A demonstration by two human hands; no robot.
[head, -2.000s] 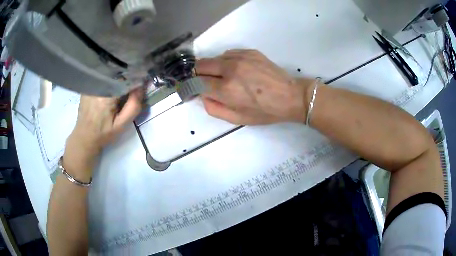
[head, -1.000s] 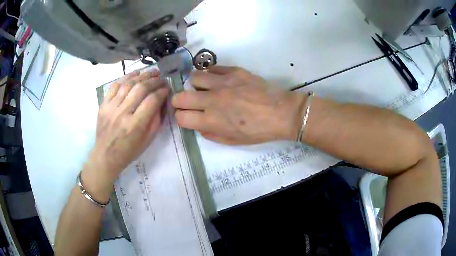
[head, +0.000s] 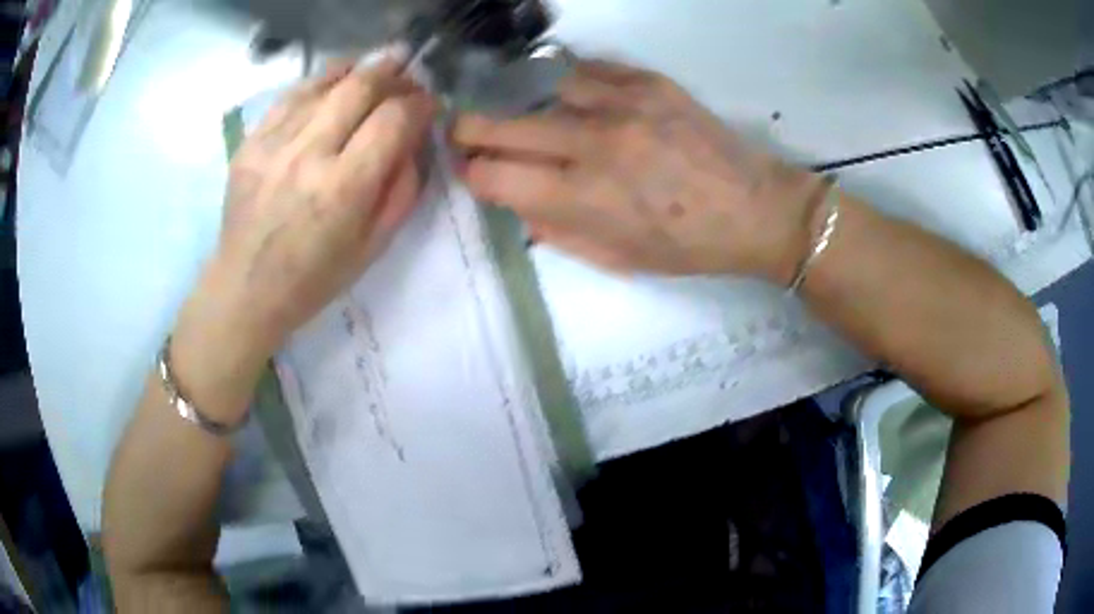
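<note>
The white marked pattern piece (head: 420, 420) lies on the green fabric panel (head: 546, 336), whose green borders show along both long sides. Its lower end reaches over the table's front edge. My left hand (head: 318, 192) lies on the upper left part, fingers bent and fingertips close to the presser foot area. My right hand (head: 648, 174) is at the upper right edge, its fingertips on the work just beside the left ones. Both hands hold the work. The blurred machine head (head: 468, 36) is cut off by the top edge; needle and foot cannot be made out.
Black thread snips (head: 1002, 156) lie at the right of the white table (head: 108, 300). A printed ruler scale (head: 672, 366) runs along its front edge. A white basket (head: 866, 480) stands at lower right. A pale outlined template (head: 72, 96) lies at far left.
The machine head now sits higher in the picture and the view has shifted. The lower end of the white piece has come into view. Both hands appear higher, still at the work's upper end.
</note>
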